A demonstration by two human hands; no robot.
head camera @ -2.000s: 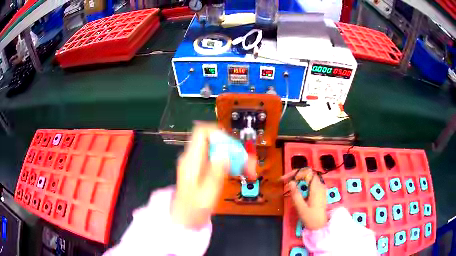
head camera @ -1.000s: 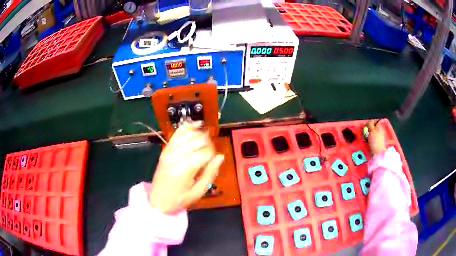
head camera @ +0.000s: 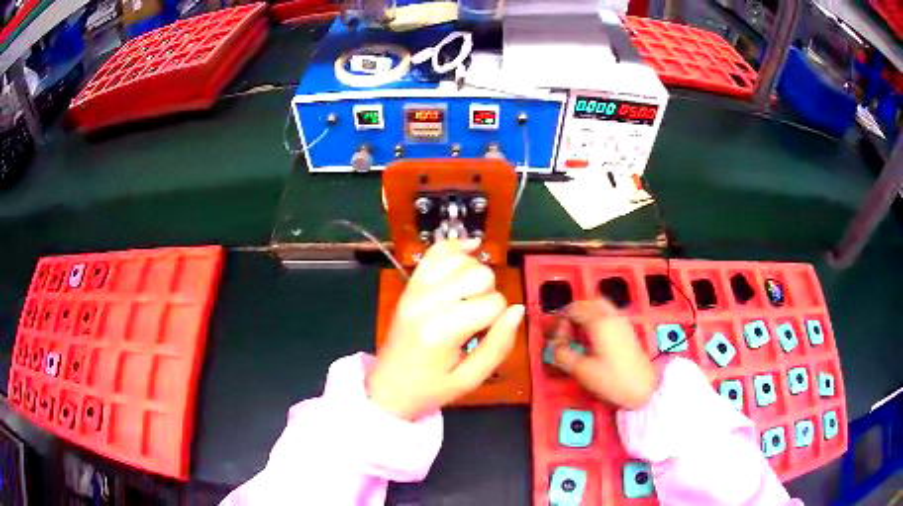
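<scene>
My left hand is closed at the clamp of the orange-brown test fixture; the clamp handle is hidden in the fist. A bit of teal shows below the hand, mostly covered. My right hand is over the left side of the right red tray, its thumb and finger pinched on a teal piece at a second-row pocket. Other teal pieces with dark centres lie in the pockets. Black modules lie in the top row, with a lit module at their right end.
The left red tray holds small dark pieces. Behind the fixture stand a blue instrument and a white power supply with a paper slip below it. A thin black cable crosses the right tray. Spare trays are stacked back left.
My right hand has moved from the right tray's top right to its left side, leaving the lit module in a top-row pocket. My left hand stays at the clamp. The camera view has shifted.
</scene>
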